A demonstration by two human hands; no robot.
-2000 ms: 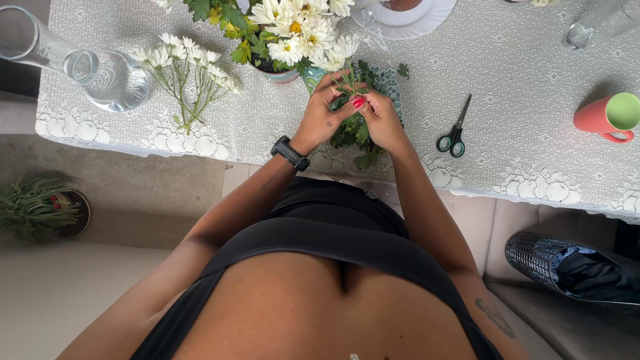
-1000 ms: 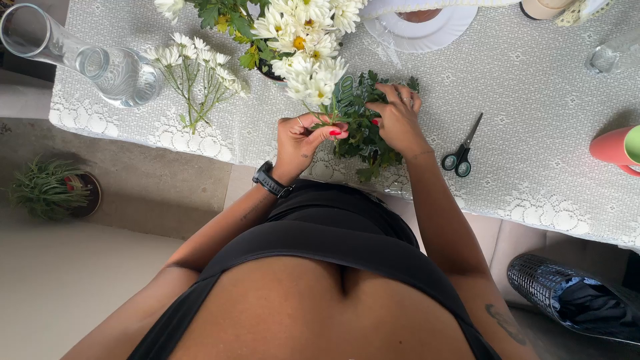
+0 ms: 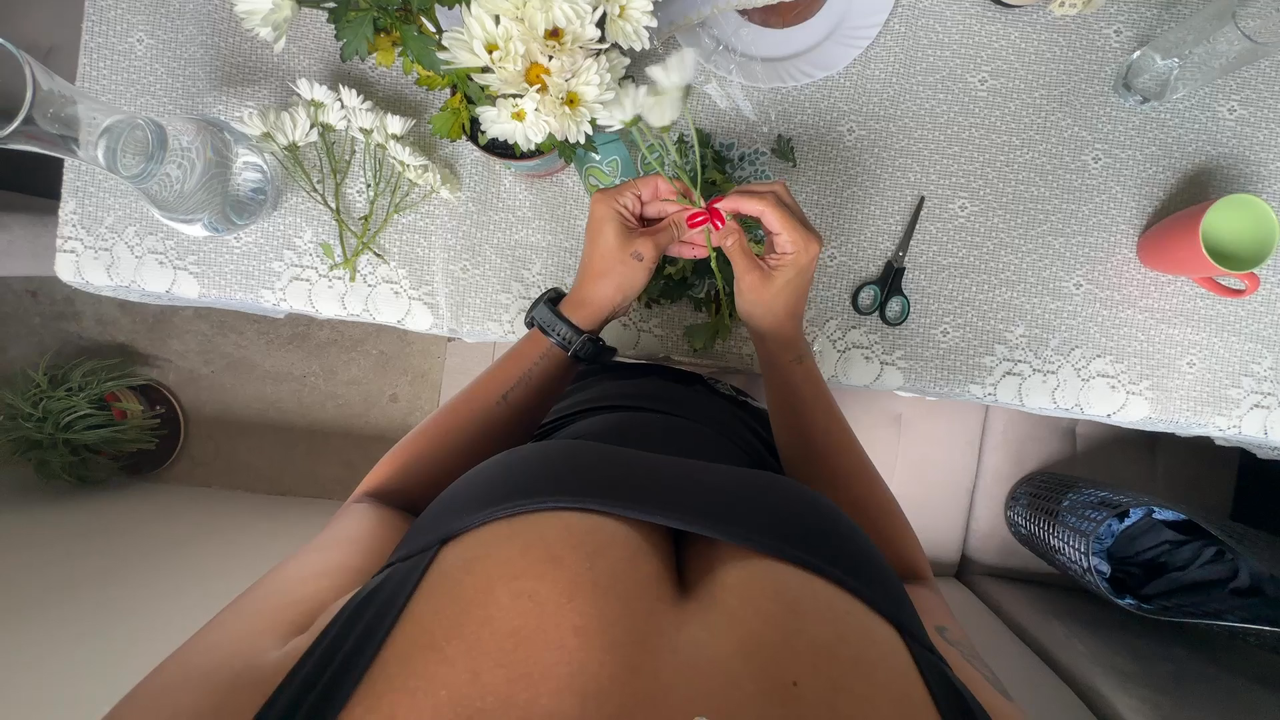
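My left hand [image 3: 635, 225], with a black watch at its wrist, grips the green stems of a small sprig of white flowers [image 3: 655, 95], whose heads are blurred. Against it my right hand [image 3: 775, 245] pinches the same stems, fingertips touching. A leafy stem hangs below the fingers. Under and behind both hands lies a heap of green leaves [image 3: 680, 290] on the lace tablecloth. Black-handled scissors [image 3: 890, 275] lie to the right of my right hand, blades pointing away. Cut white flowers [image 3: 355, 190] with bare stems lie to the left.
Potted white chrysanthemums [image 3: 545, 75] stand just beyond my hands. A glass vase with water [image 3: 190, 175] is at the left, a pink mug [image 3: 1195, 245] and a drinking glass [image 3: 1180, 65] at the right. A white plate [image 3: 830, 50] is at the back. Below right, a basket [image 3: 1060, 530] holds dark cloth.
My right hand has left the leaf heap, where it was one second ago, and has come to the stems at my left hand. The flower sprig has moved to the right.
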